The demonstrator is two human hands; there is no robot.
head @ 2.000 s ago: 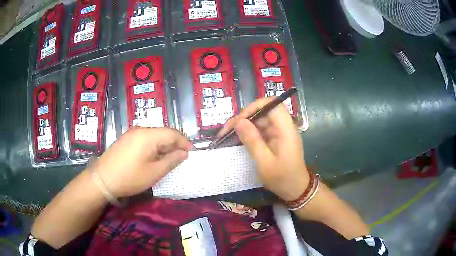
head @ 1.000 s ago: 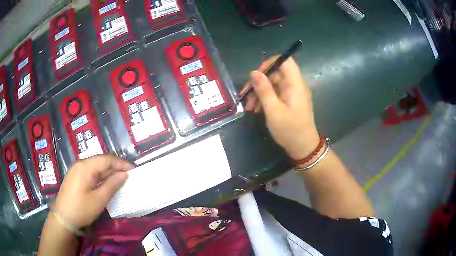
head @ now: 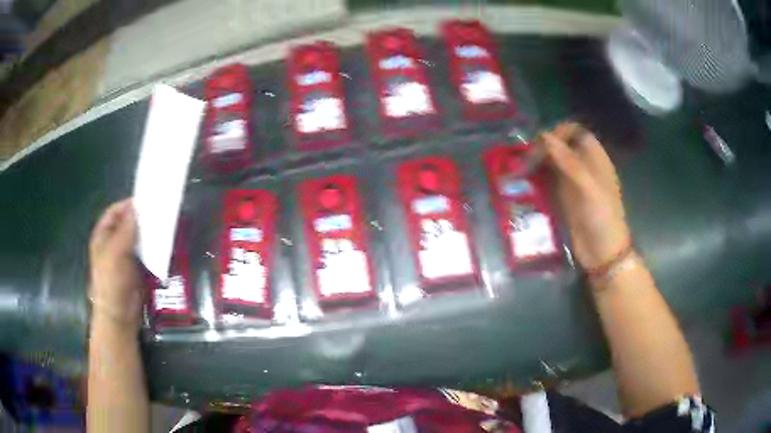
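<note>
My left hand holds the white sheet upright over the left end of the clear tray. The sheet looks blank in the glare and hides part of the tray. Red units with black rings and white labels lie in two rows in the tray. My right hand is over the upper part of the near row's rightmost unit, fingers bent together. The picture is blurred; the tweezers cannot be made out, and what the right fingers hold cannot be told.
The tray lies on a dark green bench. A white fan stands at the far right. A small red-and-white item lies beyond it. A red object is low at the right edge.
The white sheet has been lifted from the near edge of the tray and raised at the left. My right hand has moved over the rightmost near unit. The view has turned.
</note>
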